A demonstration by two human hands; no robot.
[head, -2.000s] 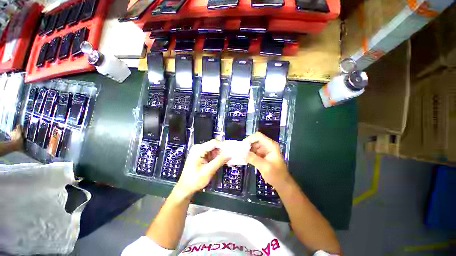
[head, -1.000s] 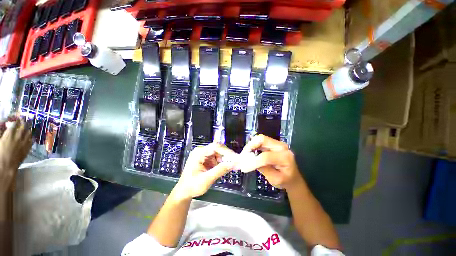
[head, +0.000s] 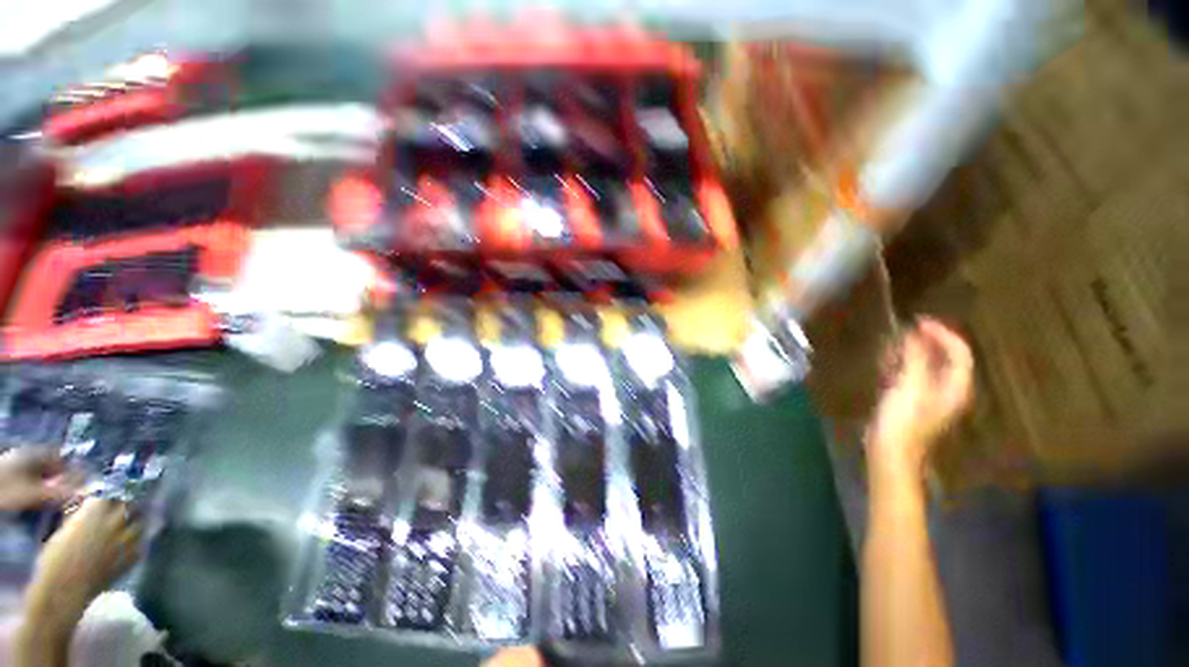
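The view is blurred. Open black flip phones (head: 507, 476) lie in two rows in a clear plastic tray (head: 712, 573) in front of me, lids up and keypads down. My right hand (head: 923, 384) is raised at the right, beyond the bench edge and right of the white bottle (head: 772, 357), not touching it; its fingers look curled, and whether they hold anything is unclear. Only a small part of my left hand (head: 514, 657) shows at the bottom edge, by the tray's near edge. No white wipe can be made out.
Red foam trays with phones (head: 711, 215) stand behind the clear tray. Another red tray (head: 111, 341) and a blurred white bottle (head: 278, 343) are at the left. Another person's hands (head: 91, 541) are over a tray at far left. Cardboard (head: 1082, 300) is at right.
My hands have parted from over the tray: the right has moved out to the right, the left down to the bottom edge. The wipe between them is no longer seen. The view has shifted.
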